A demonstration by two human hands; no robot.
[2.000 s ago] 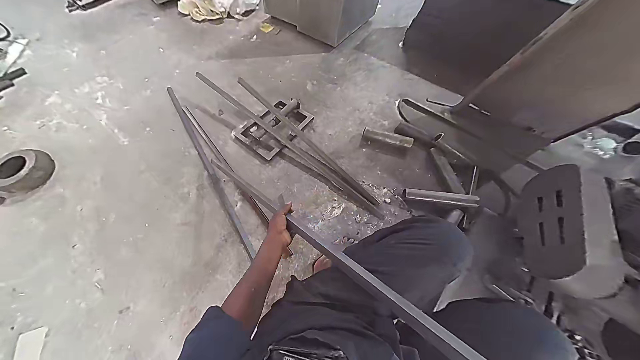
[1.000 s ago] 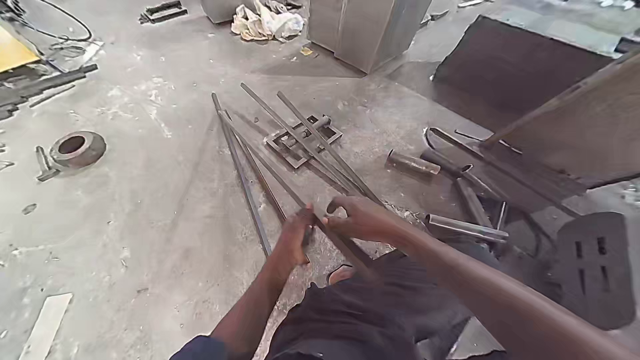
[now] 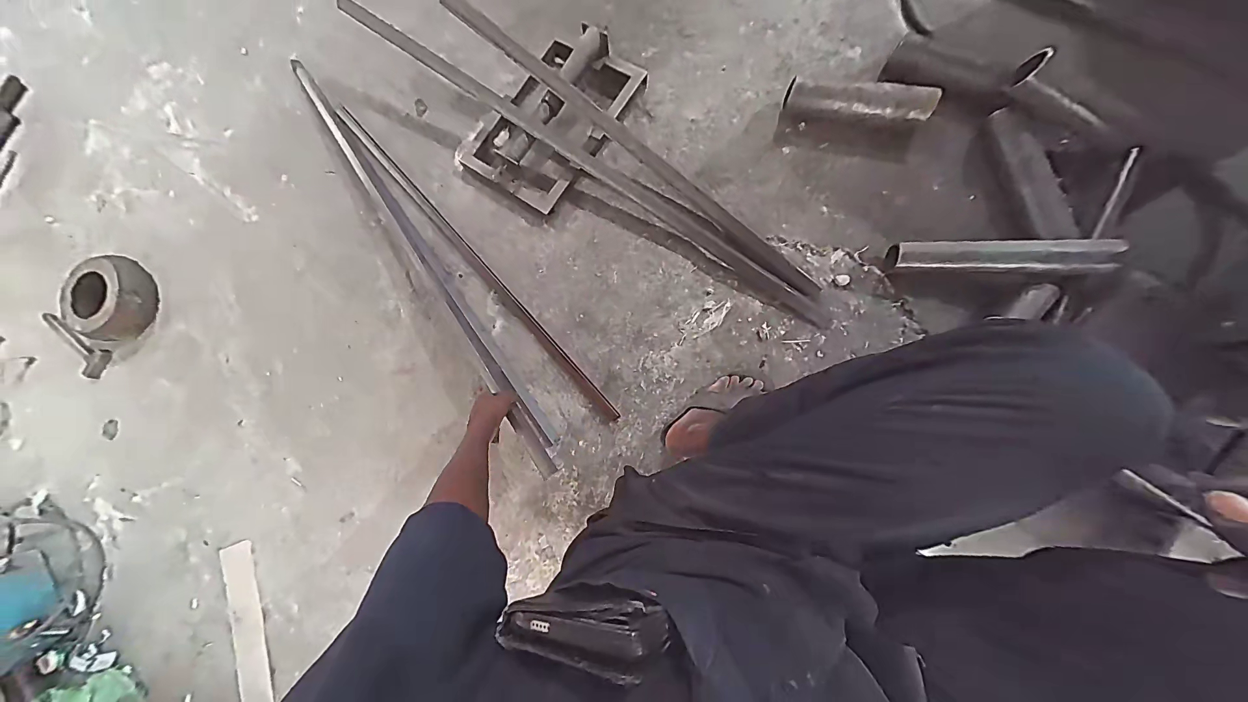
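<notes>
My left hand is closed around the near part of a long grey metal bar on the concrete floor. Another thin, darker bar lies just to its right, its near end reddish brown. Two more long bars cross over a small rectangular metal frame with a cylindrical part, their near ends close together. Skin shows at the right edge, beyond my dark trousers; whether it is my right hand or a foot I cannot tell.
Short metal pipes lie at the upper right. A round hollow metal piece sits at the left. A pale flat strip lies at the lower left. My sandalled foot is near the bars' ends.
The bar that both hands held off the floor one second ago is lowered beside the others. My right hand has left the bars. The view has tilted down.
</notes>
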